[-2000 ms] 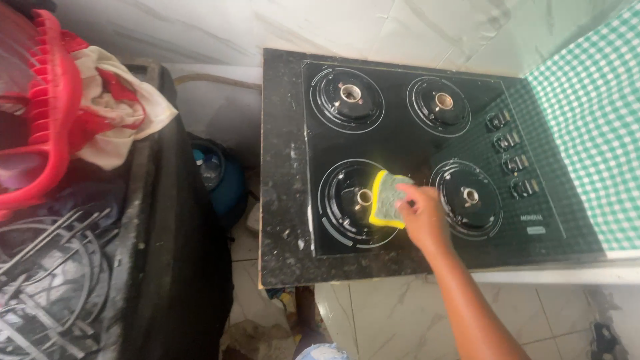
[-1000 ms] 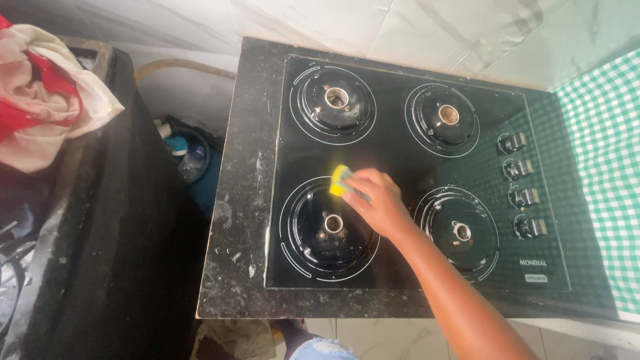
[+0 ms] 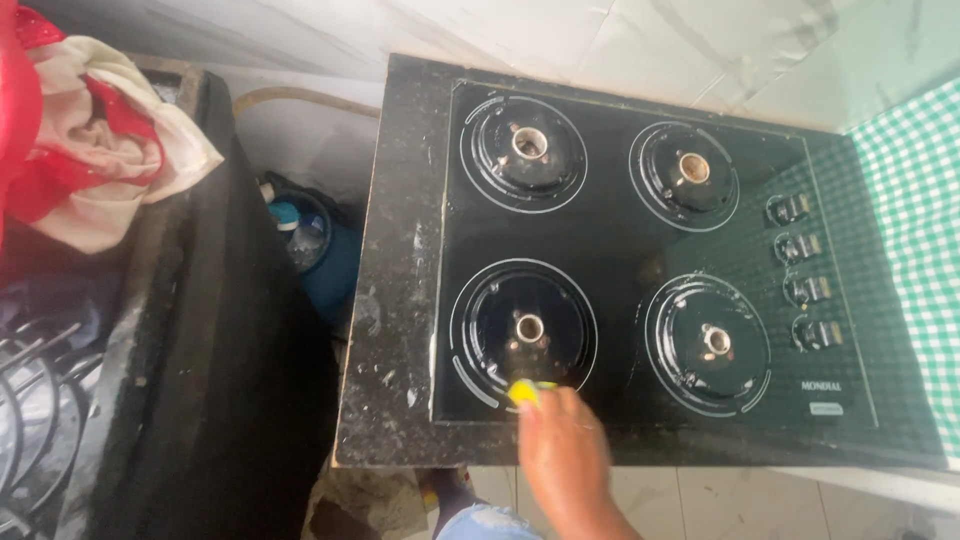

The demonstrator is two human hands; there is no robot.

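Observation:
My right hand (image 3: 564, 450) grips a yellow and green sponge (image 3: 531, 391), pressed at the front edge of the near left burner (image 3: 529, 328) of a black glass cooktop (image 3: 615, 262). Wet streaks and suds show on the glass around the burner rings. The burners stand without grates or caps, their round metal openings bare. Four knobs (image 3: 808, 289) line the right side of the cooktop. My left hand is out of view.
A dark basin edge (image 3: 142, 300) is at left, with metal grates (image 3: 37, 420) inside and a red and cream cloth (image 3: 112, 142) on it. A blue bucket (image 3: 330, 262) with bottles stands in the gap. A green checked cloth (image 3: 919, 247) lies at right.
My right hand with the sponge has moved from the upper side of the near left burner to its front edge.

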